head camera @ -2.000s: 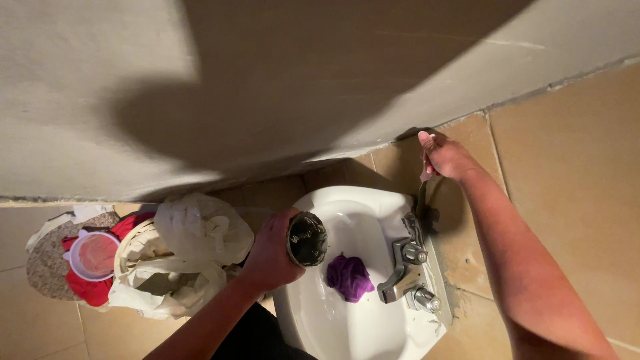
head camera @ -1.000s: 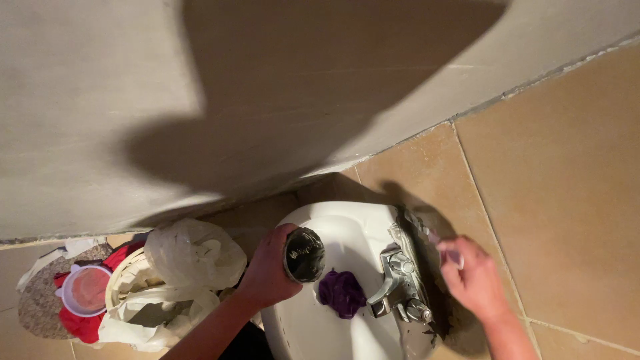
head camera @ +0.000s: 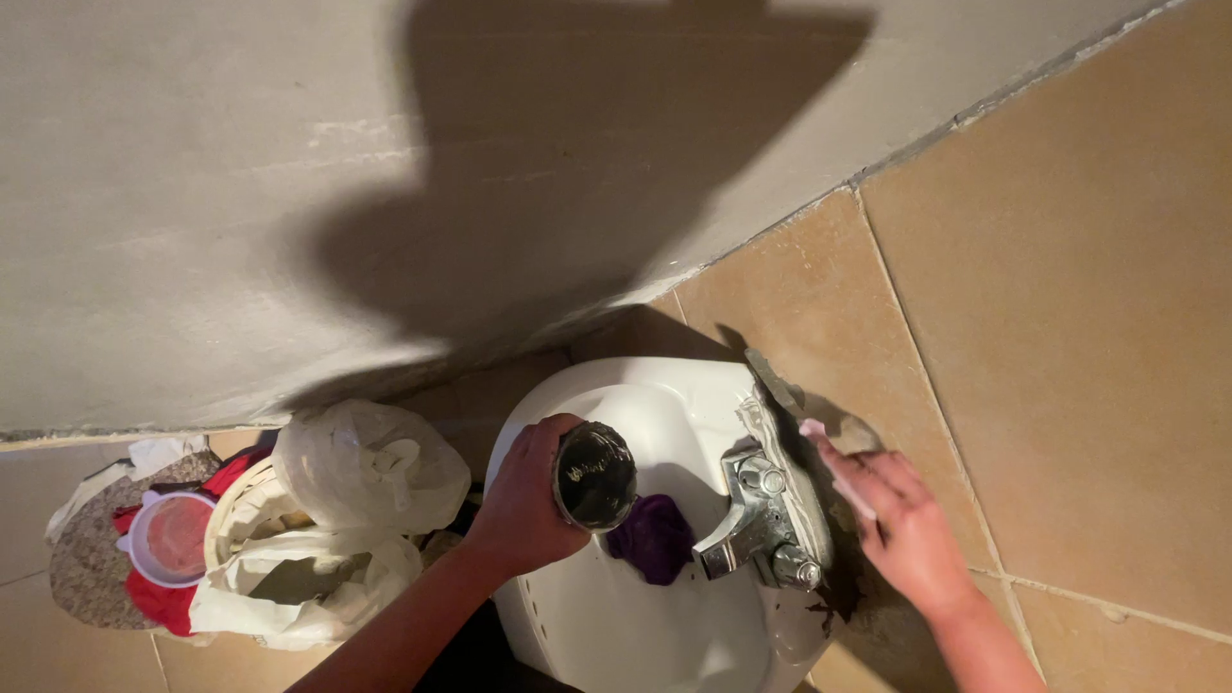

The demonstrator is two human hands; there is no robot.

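My left hand [head camera: 529, 500] grips a round open container [head camera: 596, 477] smeared inside with dark paste, above the white sink basin [head camera: 587, 602]. My right hand [head camera: 900, 520] holds the pale handle of a small spatula-like tool [head camera: 840, 470] at the sink's back edge, beside the tiled wall; its far end [head camera: 773, 381] looks grey. A chrome faucet [head camera: 756, 525] stands on the sink's rear ledge, with whitish-grey smears [head camera: 784, 462] along it. A crumpled purple cloth [head camera: 653, 539] lies in the basin, partly hidden by the container.
Left of the sink are a bucket with white plastic bags [head camera: 371, 467], a lilac plastic cup [head camera: 171, 539], red cloth [head camera: 164, 604] and a speckled stone-like surface [head camera: 91, 568]. A grey plastered wall [head camera: 192, 241] meets tan tiles [head camera: 1078, 318].
My right hand has moved from near the plastered wall corner to beside the faucet, tool still in it. My left hand keeps holding the container over the basin.
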